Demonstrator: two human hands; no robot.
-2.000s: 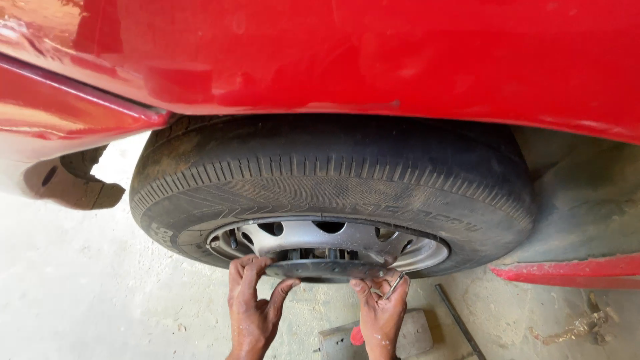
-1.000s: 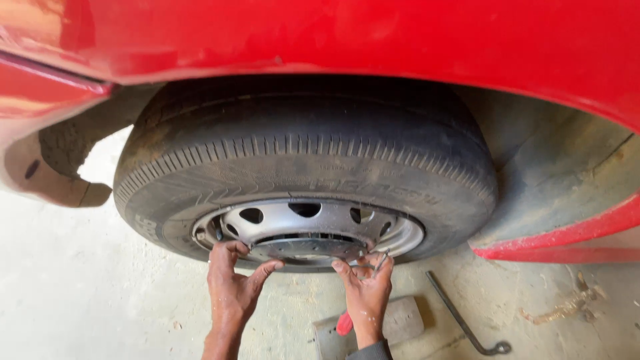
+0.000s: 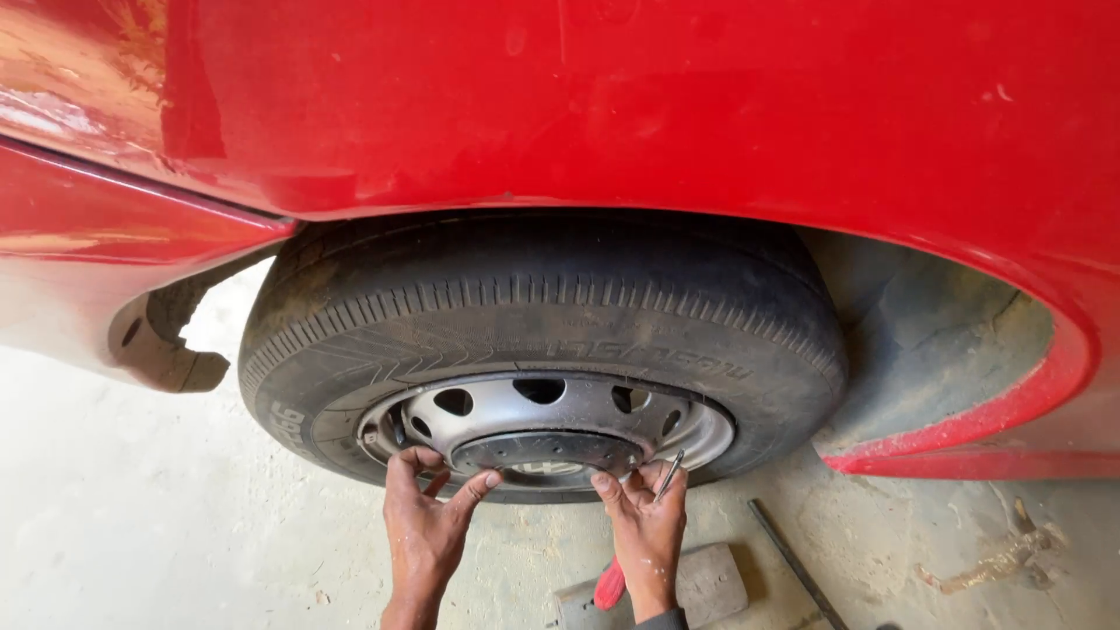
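Note:
A black round wheel center cap (image 3: 549,454) with a maker's emblem sits at the middle of the silver steel wheel rim (image 3: 577,402). Around the rim is a worn black tire (image 3: 542,324). My left hand (image 3: 429,516) has its fingers at the cap's left edge, thumb at the lower edge. At the cap's right edge are the fingers and thumb of my right hand (image 3: 645,525), with a thin metal tool (image 3: 669,477) tucked between the fingers. Whether the cap is fully against the rim cannot be told.
A red car fender (image 3: 595,114) arches over the tire, with the bumper (image 3: 114,227) at left. On the concrete floor lie a grey block (image 3: 713,582), a red-handled object (image 3: 610,584) partly behind my right wrist, a dark metal bar (image 3: 796,564) and a dried brown scrap (image 3: 993,564).
The black cap, held out in front of the rim two seconds ago, is now at the rim's center, with both hands still at its edges.

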